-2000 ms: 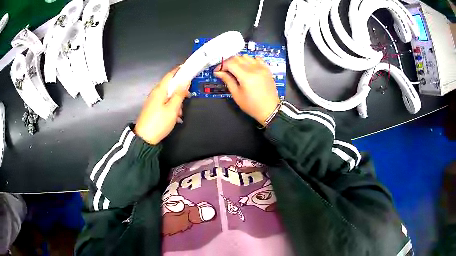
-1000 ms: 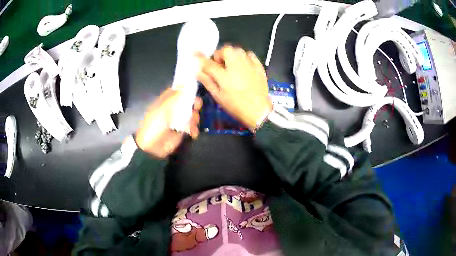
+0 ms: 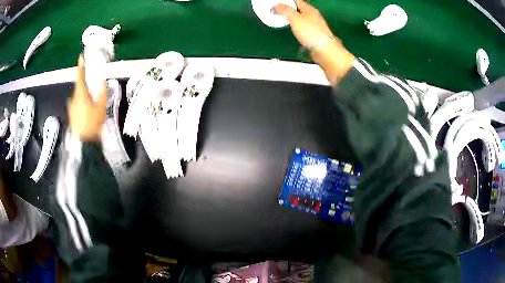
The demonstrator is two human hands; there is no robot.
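Observation:
My left hand [image 3: 87,110], blurred, is at the far left with its fingers around a white curved shell [image 3: 96,52], whose rounded end points up over the green belt. My right hand [image 3: 318,38] reaches over the belt at the top edge, its fingertips on the rounded end of another white shell [image 3: 270,15], which the frame edge cuts off. The blue test board [image 3: 315,185] lies on the black bench, its right side hidden by my right sleeve. White shells with small circuit boards [image 3: 191,110] lie in a fan against the belt rail.
Single white pieces [image 3: 389,20] lie along the green belt. The pale rail [image 3: 260,69] borders the bench. More shells [image 3: 47,146] lie at far left. White curved neckbands [image 3: 470,124] are heaped at right beside a light meter box [image 3: 496,188]. Another person's sleeve shows at lower left.
My hands have moved apart, left hand to the far left and right hand up over the belt. The view has shifted left and forward. The blue board is now mostly uncovered.

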